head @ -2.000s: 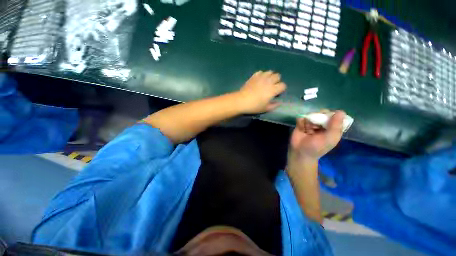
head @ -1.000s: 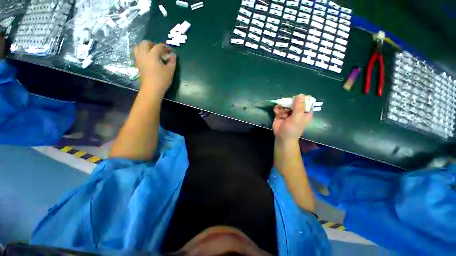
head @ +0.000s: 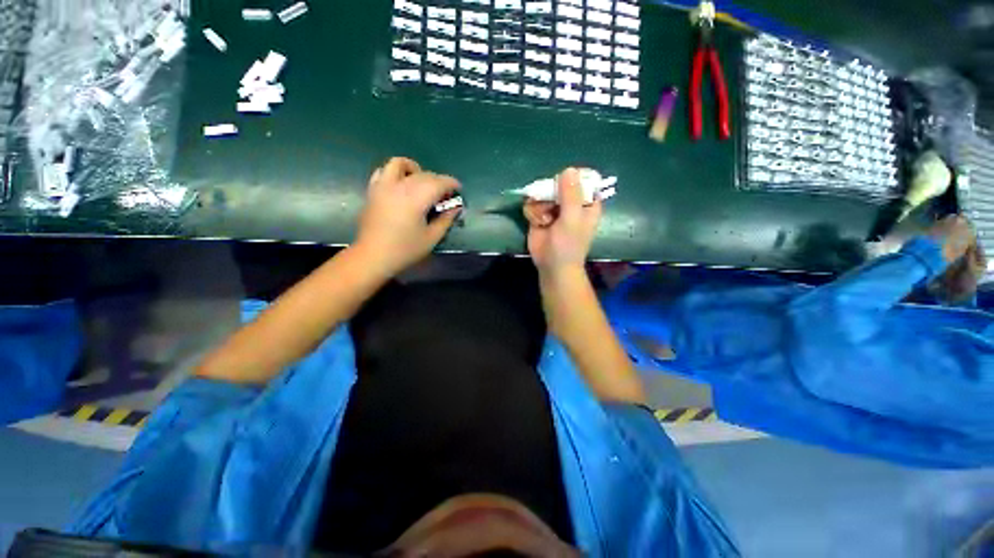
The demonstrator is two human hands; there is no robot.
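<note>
My left hand (head: pixel 405 213) holds a small white plastic housing (head: pixel 449 204) with dark marks between its fingertips, just above the front edge of the green mat. My right hand (head: pixel 564 223) is closed around a white glue bottle (head: pixel 590 185). The bottle lies sideways in the grip, its narrow nozzle pointing left toward the housing, with a gap between them. White pieces show just right of the bottle, partly hidden by it.
A parts tray (head: pixel 518 96) is at the top centre, with red-handled pliers (head: pixel 710 89), a purple stick (head: pixel 663 113) and a second tray (head: pixel 817 120) to its right. Loose housings (head: pixel 262 83) and a plastic bag (head: pixel 104 98) lie left. A neighbour's hand (head: pixel 955 242) is at far right.
My left hand has moved from beside the bag to in front of me, now with a visible housing. My right hand still holds the bottle. The camera view has turned and shifted right.
</note>
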